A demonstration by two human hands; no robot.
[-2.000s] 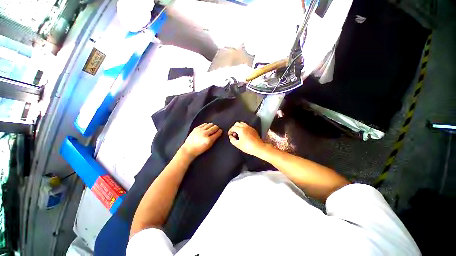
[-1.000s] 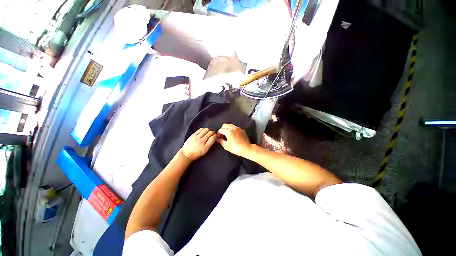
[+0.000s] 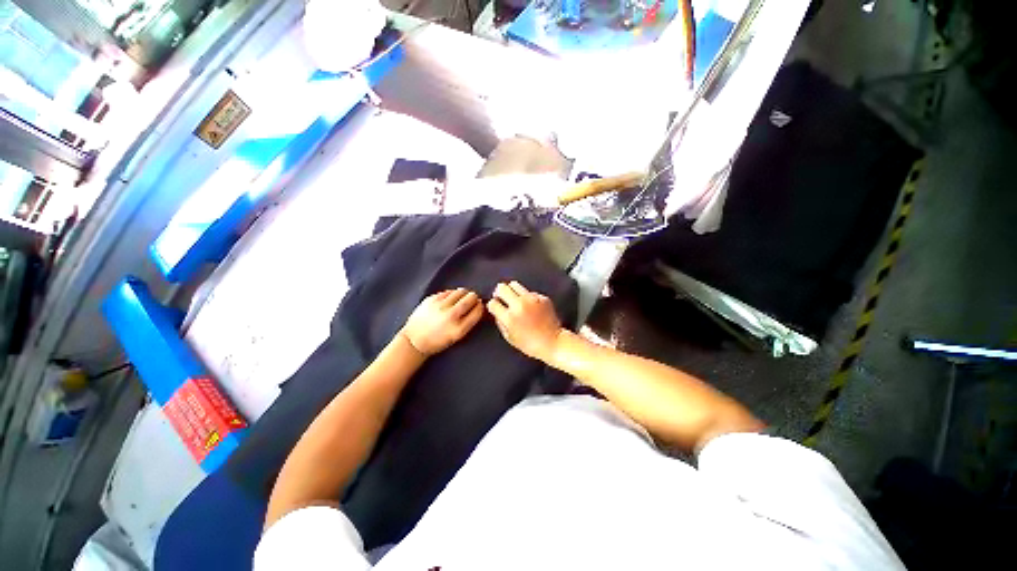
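A dark suit jacket (image 3: 446,393) lies draped over the navy pressing board (image 3: 212,533), its neck end towards the iron. My left hand (image 3: 444,321) and my right hand (image 3: 524,319) are close together on the jacket's upper front, fingers bent and fingertips pinching the cloth edge between them. What exactly lies under the fingertips is too small to tell. The steam iron (image 3: 616,212) with its yellow-tan handle rests just beyond the jacket neck; neither hand touches it.
Blue carton strips (image 3: 151,337) lie at the left, one with a red label. A hose and cables (image 3: 689,45) run up from the iron. A brown-tan patch (image 3: 522,160) is beyond the neck. A large black item (image 3: 820,190) and yellow-black floor tape (image 3: 868,318) are at the right.
My right hand has moved left to my left hand, and both now pinch at the jacket. The view has shifted slightly. The iron and jacket look unmoved on the board.
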